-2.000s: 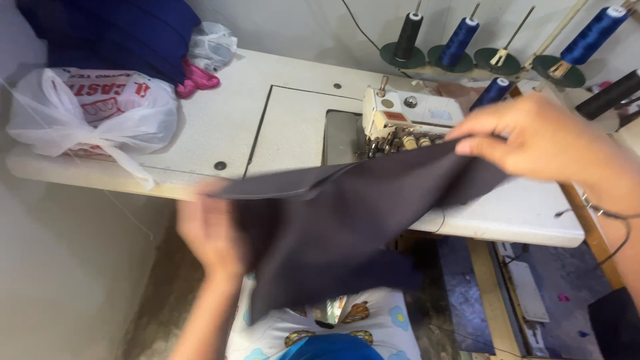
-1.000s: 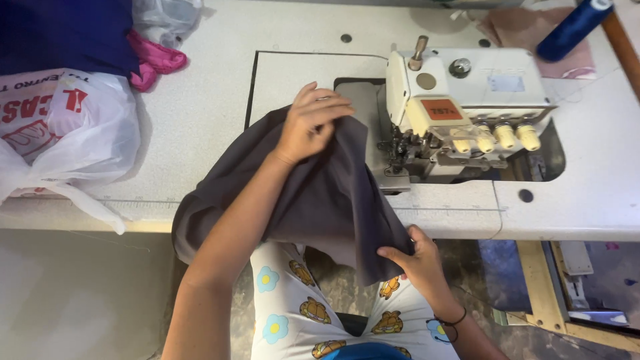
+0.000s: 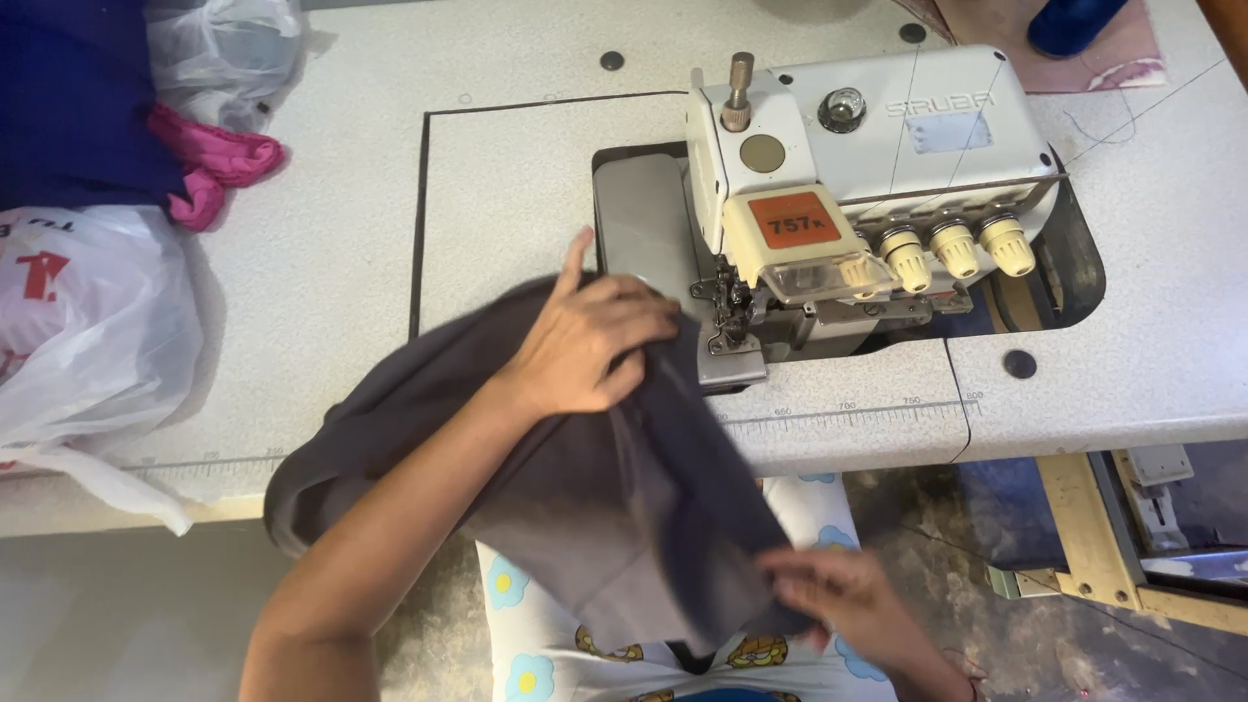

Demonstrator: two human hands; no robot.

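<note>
A dark grey piece of fabric lies over the front edge of the sewing table and hangs down over my lap. My left hand rests on its upper part with the fabric's edge under the fingers, index finger raised, just left of the presser foot area. At the lower right corner of the cloth, my right hand pinches the edge; it is blurred. A white Siruba overlock sewing machine stands right of my left hand, its grey cloth plate partly beside the fabric. Whether the fabric touches the presser foot is unclear.
White plastic bags, dark blue fabric and a pink cloth lie at the left of the white table. A blue thread cone stands at the back right on pinkish material. Below the table's right side is a wood and metal frame.
The fabric was stretched between both hands in the air two seconds ago; it now drapes over the table edge. Since one second ago, my left hand has come down onto it. The view has moved closer.
</note>
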